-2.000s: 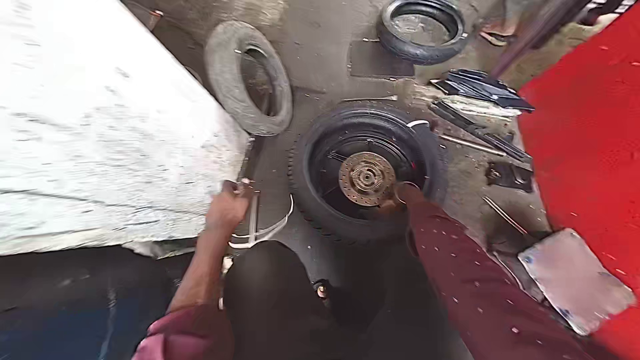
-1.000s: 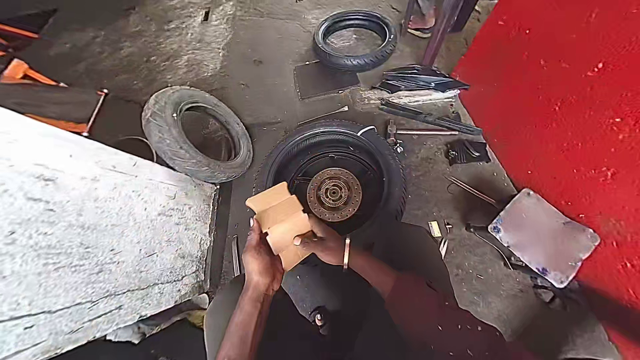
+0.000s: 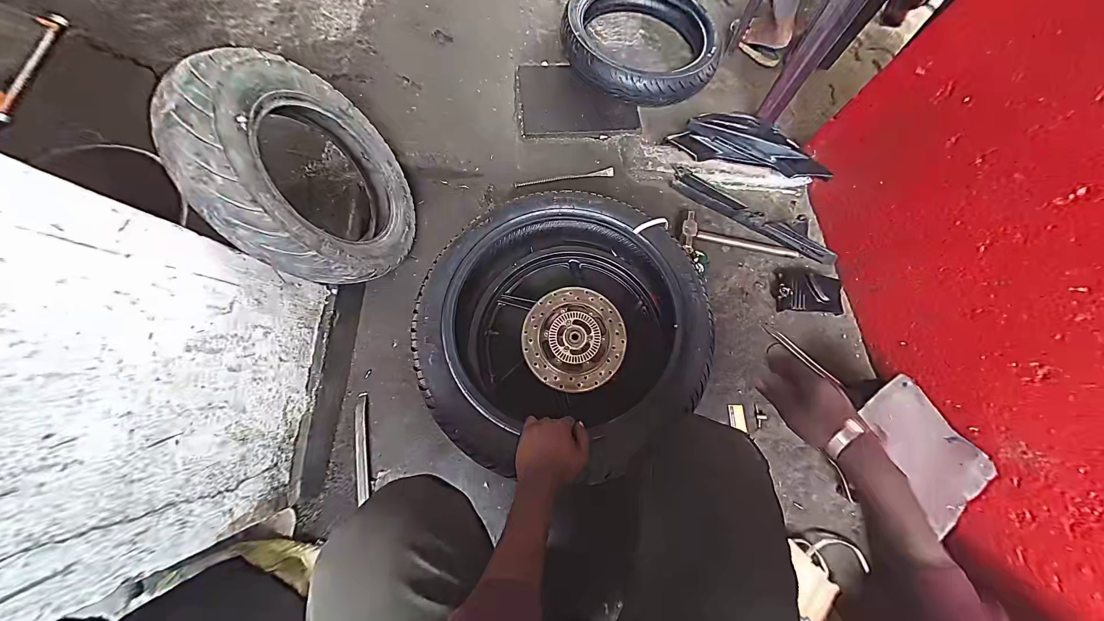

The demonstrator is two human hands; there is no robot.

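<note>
A black motorcycle tyre (image 3: 440,345) lies flat on the floor between my knees, around a dark wheel with a drilled brake disc (image 3: 539,358) at its hub. My left hand (image 3: 554,448) is closed over the near edge of the tyre, gripping it. Off to the right, my right hand (image 3: 806,401) is blurred beside a thin metal rod (image 3: 802,354); whether it touches the rod cannot be told. A pale strip (image 3: 651,225) sticks up at the tyre's upper right edge.
A worn tyre (image 3: 216,164) leans by the white wall (image 3: 155,388). Another tyre (image 3: 638,90) lies at the back. A hammer (image 3: 742,244), black plastic panels (image 3: 742,142) and a pale square plate (image 3: 931,448) lie along the red wall (image 3: 992,216). A person's foot (image 3: 768,39) shows behind.
The tan cardboard piece that both hands held a second ago is out of my hands. My left hand has come to the tyre's near edge, and my right hand has moved right, towards the rod.
</note>
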